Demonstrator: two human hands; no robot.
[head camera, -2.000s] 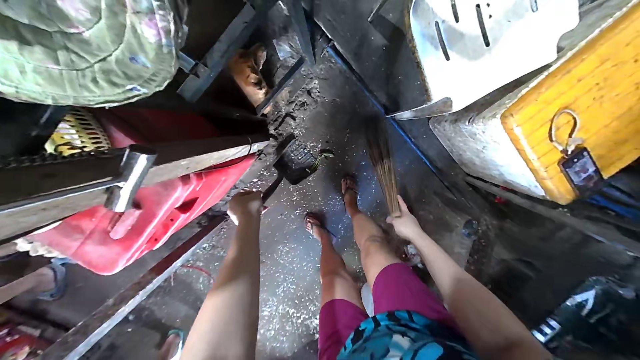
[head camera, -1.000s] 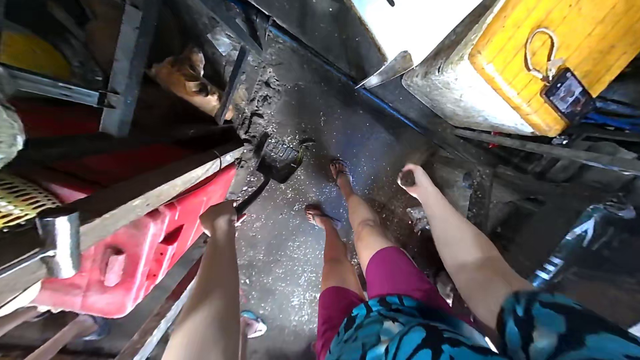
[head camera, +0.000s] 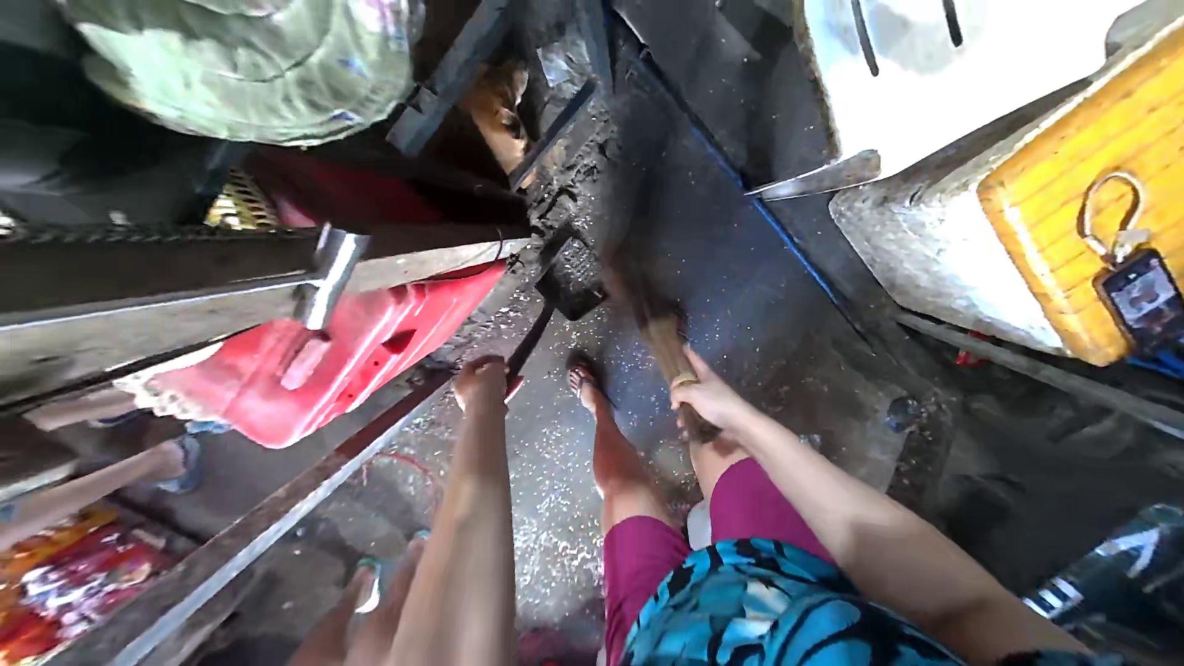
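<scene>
My left hand (head camera: 483, 381) grips the handle of a dark dustpan (head camera: 572, 280), whose pan lies low over the wet floor and holds debris. My right hand (head camera: 705, 393) is closed around the bound end of a stick broom (head camera: 666, 347). The broom's bristles are blurred and reach up and away from the hand, to the right of the dustpan. Small pale bits are scattered over the floor (head camera: 555, 518) around my sandalled foot (head camera: 583, 375).
A brown and white animal (head camera: 504, 116) lies under the frame at the top. A red plastic chair (head camera: 398, 342) and a metal rail (head camera: 296, 499) stand left. On the right are a white container with a yellow lid (head camera: 1064, 222) and a phone-like device (head camera: 1142, 301). Other people's legs show lower left.
The broom, mostly out of sight behind my right hand a second ago, now extends forward from it in a blur. My left hand still holds the dustpan. The view has swung.
</scene>
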